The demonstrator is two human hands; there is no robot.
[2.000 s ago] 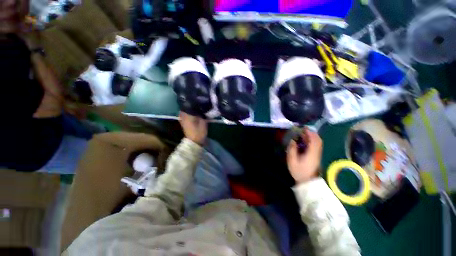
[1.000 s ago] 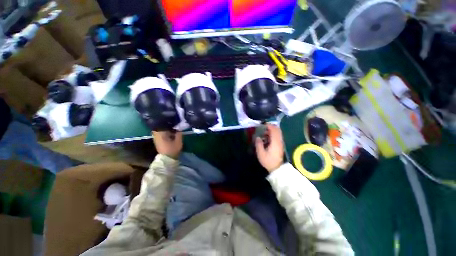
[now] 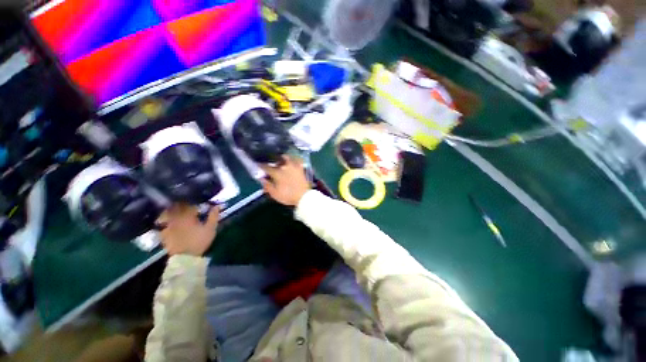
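Observation:
Three white cameras with glossy black ball heads stand in a slanting row at the bench edge: a left one (image 3: 117, 205), a middle one (image 3: 182, 172) and a right one (image 3: 259, 133). My left hand (image 3: 188, 230) is at the front edge of the middle camera, close beside the left one. Its fingertips are partly hidden and blurred, so its grip cannot be told. My right hand (image 3: 287, 182) is at the front of the right camera, with fingers bent by the black head. Something dark shows at its fingertips, but whether it is held is unclear.
A monitor (image 3: 156, 42) stands behind the cameras. To the right are yellow cutters (image 3: 276, 95), a yellow tape roll (image 3: 362, 189), a mouse (image 3: 351, 153), a black phone-like rectangle (image 3: 410, 177), a small taped box (image 3: 411, 106) and a thin pen-like tool (image 3: 489, 220). A fan (image 3: 359, 18) stands behind.
The view has swung right, showing more of the right bench. My left hand has shifted from the left camera to the middle one. My right hand is now against the right camera's front.

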